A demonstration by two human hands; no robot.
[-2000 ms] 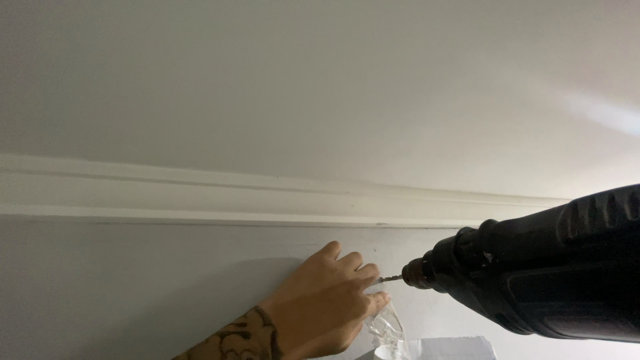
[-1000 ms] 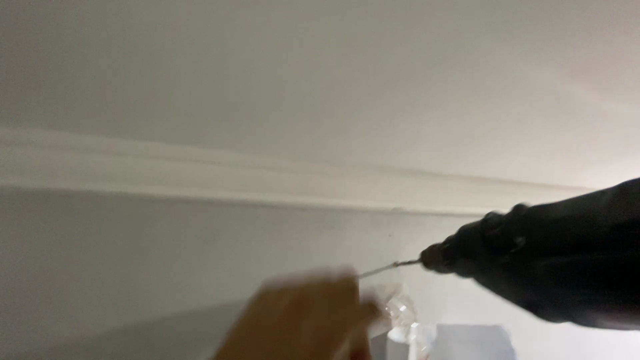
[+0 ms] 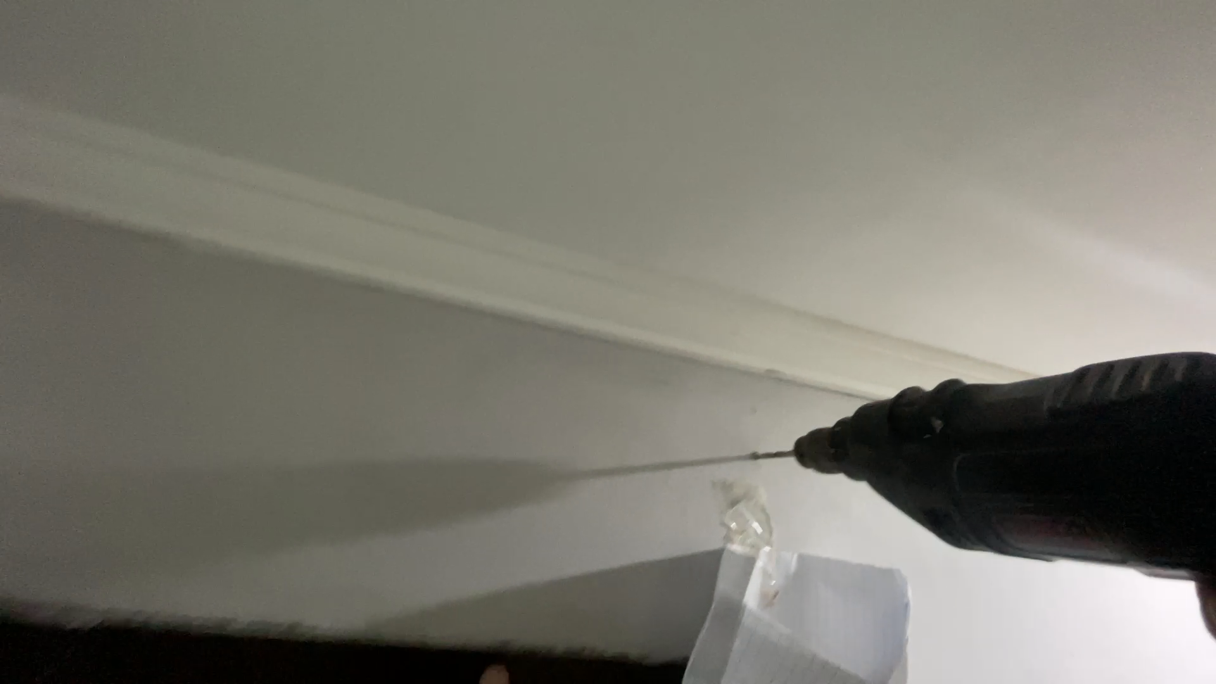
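Observation:
A black power drill [image 3: 1045,465] comes in from the right, with its thin drill bit [image 3: 774,455] meeting the pale wall below the white moulding. Only a sliver of my right hand [image 3: 1206,604] shows at the right edge, against the drill's underside; its grip is mostly out of frame. At the bottom edge a single fingertip, apparently of my left hand [image 3: 494,674], is visible, well away from the drill. Clear adhesive tape [image 3: 748,521] sticks to the wall just under the bit and holds a folded white paper [image 3: 826,608].
White moulding [image 3: 456,275] runs slantwise between the wall [image 3: 332,380] and the ceiling above. A dark, fuzzy-edged area [image 3: 237,655] lies along the lower left; what it is cannot be told. The drill casts a long shadow leftward.
My left hand, at the bit's tip two seconds ago, has moved down and away, almost out of view. The drill remains at the right. The view has tilted.

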